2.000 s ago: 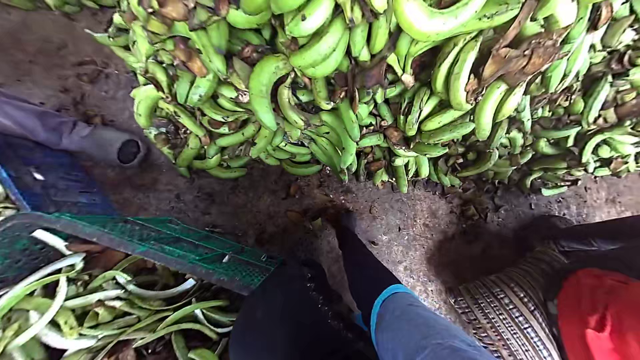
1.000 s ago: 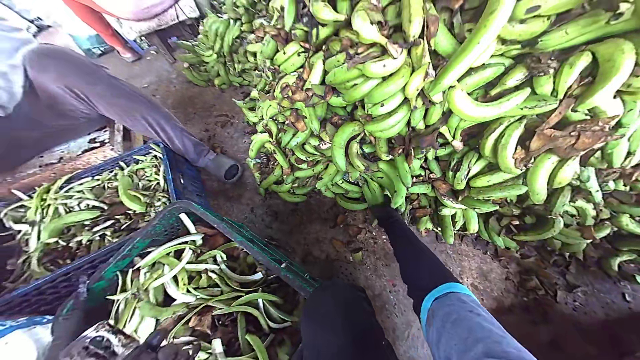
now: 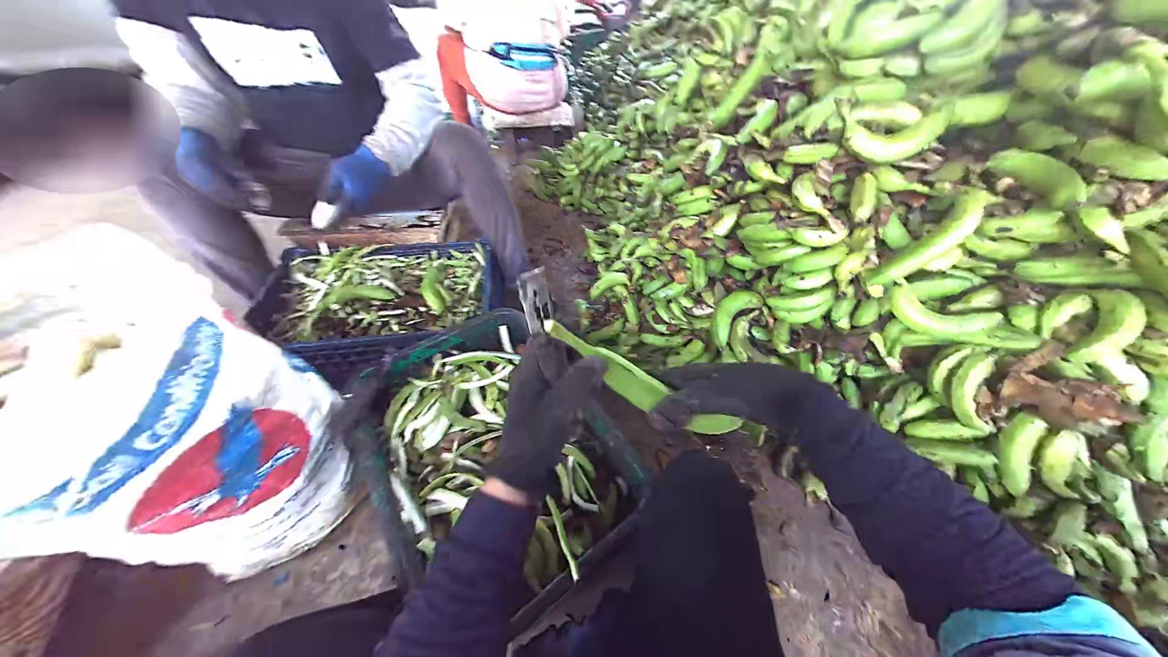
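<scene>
My right hand [image 3: 721, 397], in a dark glove, grips the lower end of a green plantain [image 3: 634, 379] over the gap beside the crate. Its upper end meets my left hand [image 3: 547, 411], also gloved, which holds a metal blade tool, seemingly a peeler [image 3: 536, 297], pointing upward. The blade sits close to the plantain's tip. Below my left hand, a green plastic crate [image 3: 415, 347] holds many long strips of green and white peel [image 3: 456, 392]. How far the plantain is peeled cannot be told.
A heap of green plantains [image 3: 821, 255] fills the right side. A blue crate [image 3: 383, 342] of peels stands ahead, before a seated person with blue gloves [image 3: 356, 182]. A large white printed sack [image 3: 182, 411] is at the left. Another person sits farther back.
My right hand has come back from the heap and now holds a plantain beside my left hand. The view has shifted left and up, showing the sack and the seated co-worker.
</scene>
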